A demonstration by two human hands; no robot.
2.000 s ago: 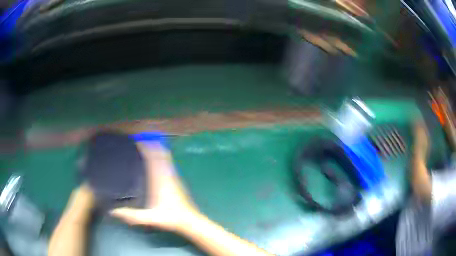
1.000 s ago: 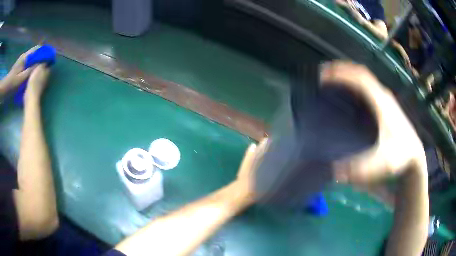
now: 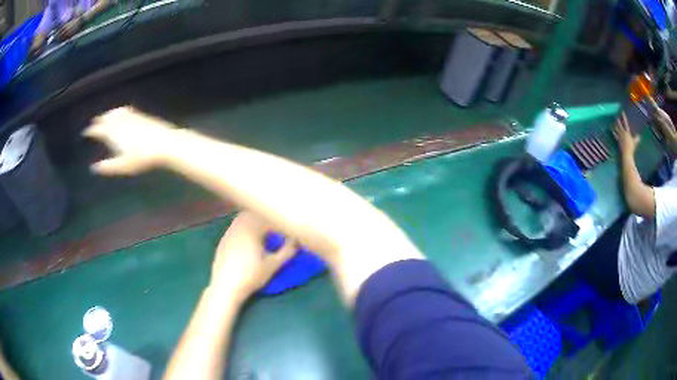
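A grey speaker (image 3: pixel 36 182) stands upright on the belt at the far left. My right arm crosses over my left arm, and my right hand (image 3: pixel 130 141) is open and empty above the belt, to the right of this speaker and apart from it. My left hand (image 3: pixel 249 252) is on the green bench, closed on a blue cloth (image 3: pixel 295 273). Part of the cloth shows between its fingers, and part is hidden under the hand and my right forearm.
A white bottle (image 3: pixel 115 362) with an open lid stands at lower left. At right are a black padded ring (image 3: pixel 512 215), another blue cloth (image 3: pixel 571 182) and a second white bottle (image 3: pixel 547 133). Two grey speakers (image 3: pixel 469 68) stand on the far belt. A person (image 3: pixel 649 223) works at far right.
The dark grey speaker that both hands held is out of them. My right hand has let go and reaches out to the left, open. My left hand is down on the blue cloth. The view has swung.
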